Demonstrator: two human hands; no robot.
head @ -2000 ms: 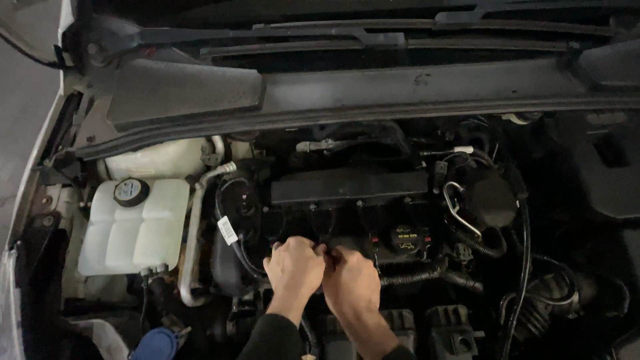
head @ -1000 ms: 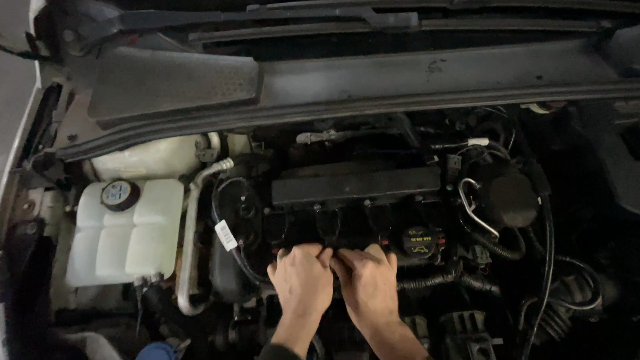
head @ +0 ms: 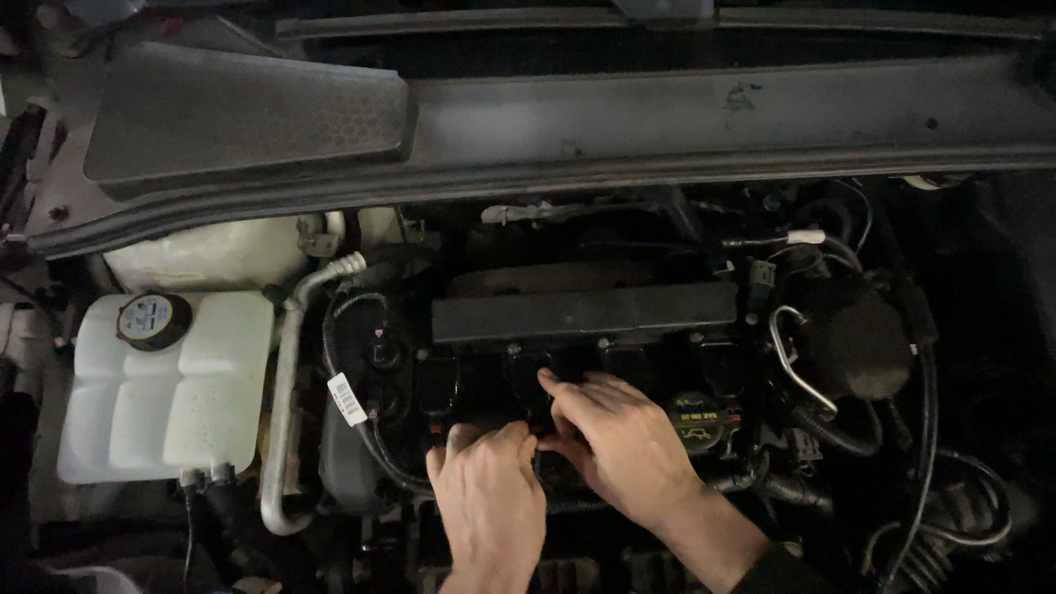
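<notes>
Both my hands are at the front of the row of black ignition coils on the engine. My left hand [head: 488, 487] is bent over the connector area of the second coil from the left, its fingertips curled out of sight. My right hand [head: 623, 437] reaches in from the right, with its thumb and a finger around the front of that ignition coil [head: 532, 371]; whether it grips anything is hidden. Another ignition coil [head: 437, 381] lies left of my hands. The black oil filler cap [head: 697, 422] is just right of my right hand.
A white coolant reservoir [head: 169, 388] with a black cap [head: 153, 320] stands at the left beside a metal pipe [head: 285, 429]. A cable with a white label [head: 346, 399] curves toward my left hand. The cowl [head: 660, 115] crosses behind the engine; hoses [head: 928, 412] run down the right.
My right hand has spread its fingers and moved up over the coil, where earlier both hands were close together at its front edge. The view has moved closer.
</notes>
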